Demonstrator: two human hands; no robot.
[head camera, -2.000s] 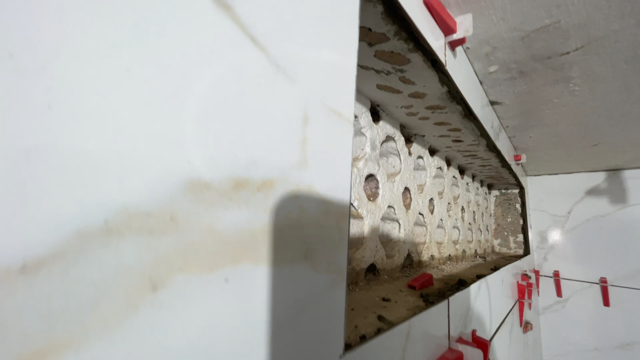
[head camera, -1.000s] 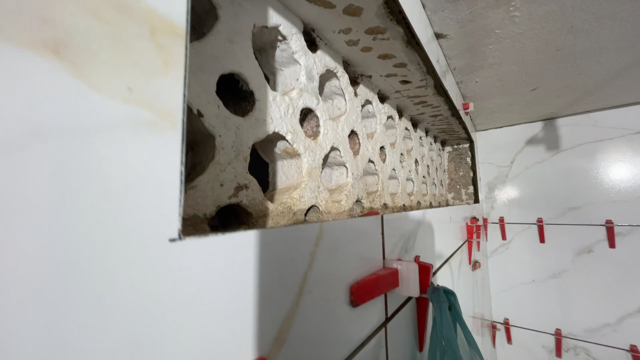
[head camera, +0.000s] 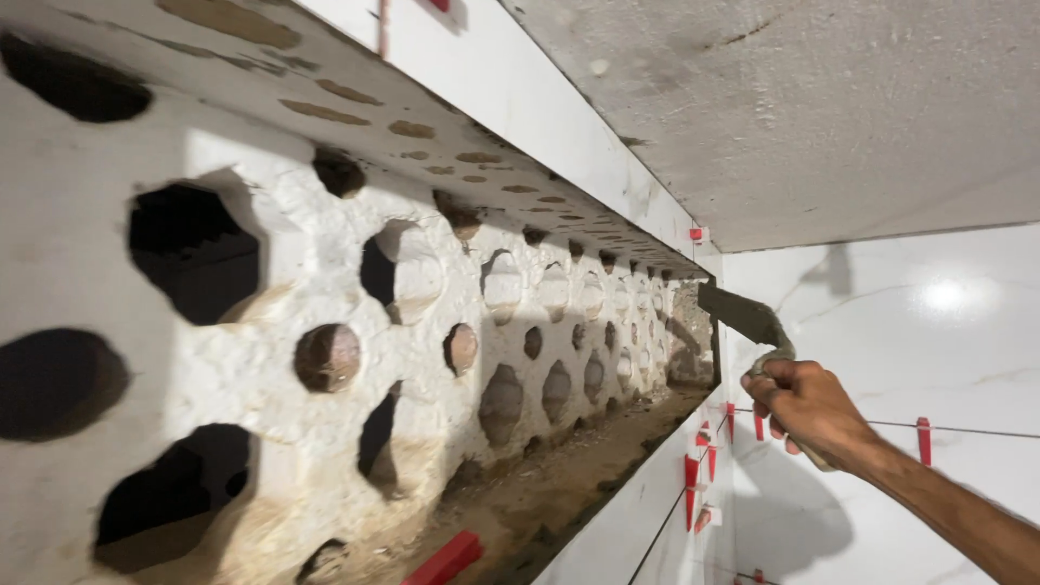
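Note:
My right hand (head camera: 812, 410) reaches in from the lower right, its fingers closed around the handle of a trowel (head camera: 741, 315). The grey blade points left, its tip at the far end of a long recess in the tiled wall. Whether the tip touches the recess edge, I cannot tell. Behind the opening stands a white perforated block screen (head camera: 280, 280) with rounded holes. A red tile wedge (head camera: 445, 561) lies on the rough ledge (head camera: 528, 504) at the recess bottom. My left hand is out of view.
Rough grey ceiling (head camera: 853, 114) runs above the recess. White marbled tiles (head camera: 967, 325) cover the far wall. Several red levelling wedges (head camera: 924, 441) sit in the tile joints, some of them (head camera: 691, 487) just below the recess corner.
My right hand and the trowel have come into view at the right; neither earlier frame shows them. The view has moved closer to the recess.

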